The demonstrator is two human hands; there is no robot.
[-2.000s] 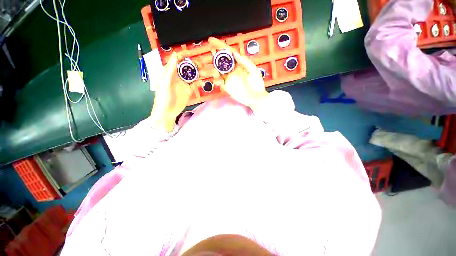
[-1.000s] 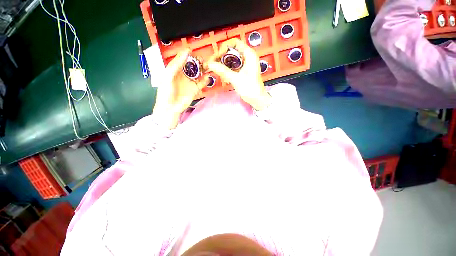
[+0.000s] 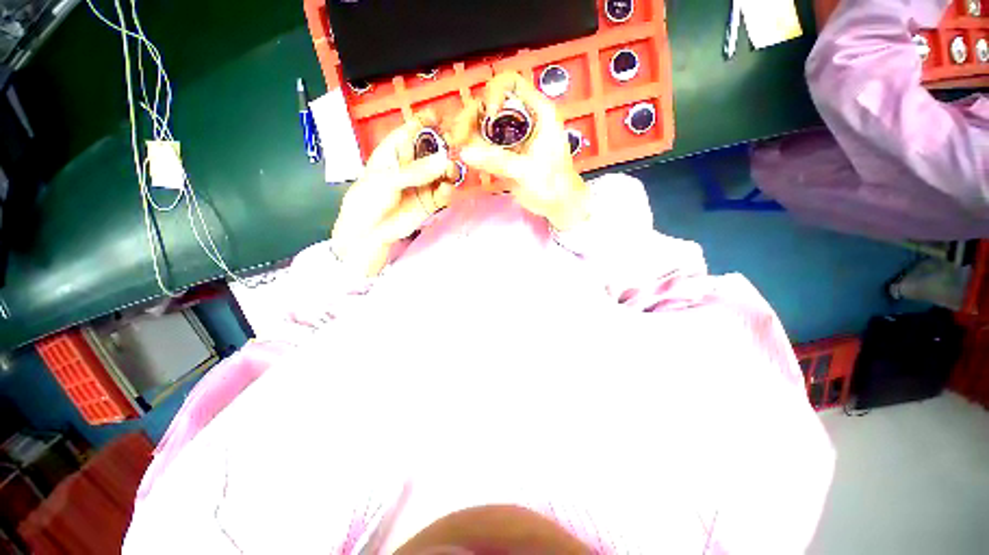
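Note:
My left hand (image 3: pixel 393 193) holds a round smartwatch (image 3: pixel 428 142), its dark face up and partly covered by my fingers. My right hand (image 3: pixel 539 168) holds a second smartwatch (image 3: pixel 506 127) with a dark face in a silver case. Both hands are close together above the front of the orange-red compartment tray (image 3: pixel 587 74). More watches sit one per pocket, such as the watch (image 3: pixel 641 117) at the right. The black pad (image 3: pixel 456 36) lies across the back of the tray. My hands hide some front pockets.
A blue pen (image 3: pixel 309 125) and a paper slip (image 3: pixel 335 136) lie left of the tray. White cables (image 3: pixel 136 81) with a pale block (image 3: pixel 165 164) lie farther left. A white stick (image 3: pixel 732 29) and pale paper (image 3: pixel 771 21) lie right. A neighbour's pink sleeve (image 3: pixel 878 108) is at the right.
Both hands have stayed on their watches. My left thumb and fingers have closed further over the left watch. The tray has shifted slightly in view, and the watches on the pad have left the picture.

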